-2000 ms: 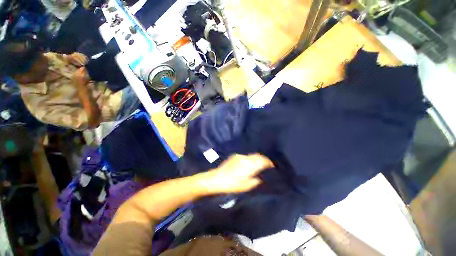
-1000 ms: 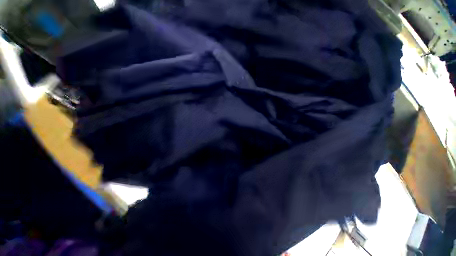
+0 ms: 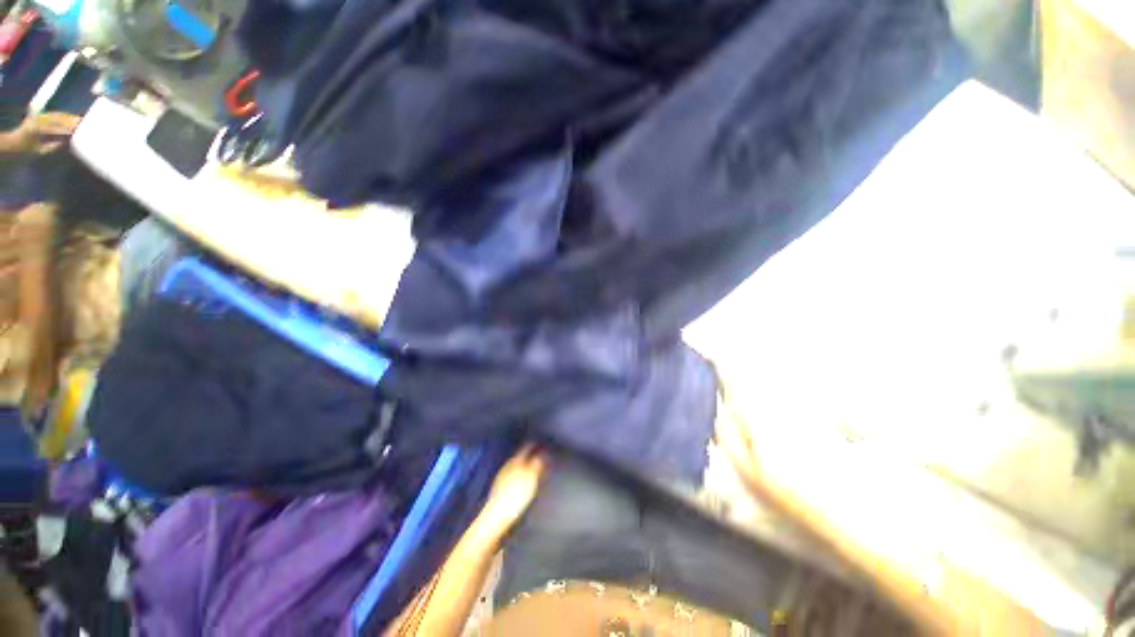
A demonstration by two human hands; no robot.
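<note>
The large navy garment cloth (image 3: 697, 162) lies bunched across the white table, from the top of the view down over its front edge. A paler grey-blue folded part (image 3: 635, 386) sits at its lower end. My left hand (image 3: 513, 483) is at the bottom centre, its fingertips against the dark cloth at the table's edge. Blur hides whether it grips the cloth. My right hand is not visible; a blurred tan streak right of the cloth is unclear.
Blue crate (image 3: 286, 324) with dark cloth and purple garments (image 3: 261, 560) at lower left. A machine end (image 3: 168, 44) and red-handled scissors (image 3: 243, 93) are at upper left. A person's arm (image 3: 37, 286) is at far left. White tabletop (image 3: 871, 286) shows right.
The view has swung and pulled back from the close, blurred cloth. The cloth now sits higher in view, and my left hand and the crate show again at the bottom and left.
</note>
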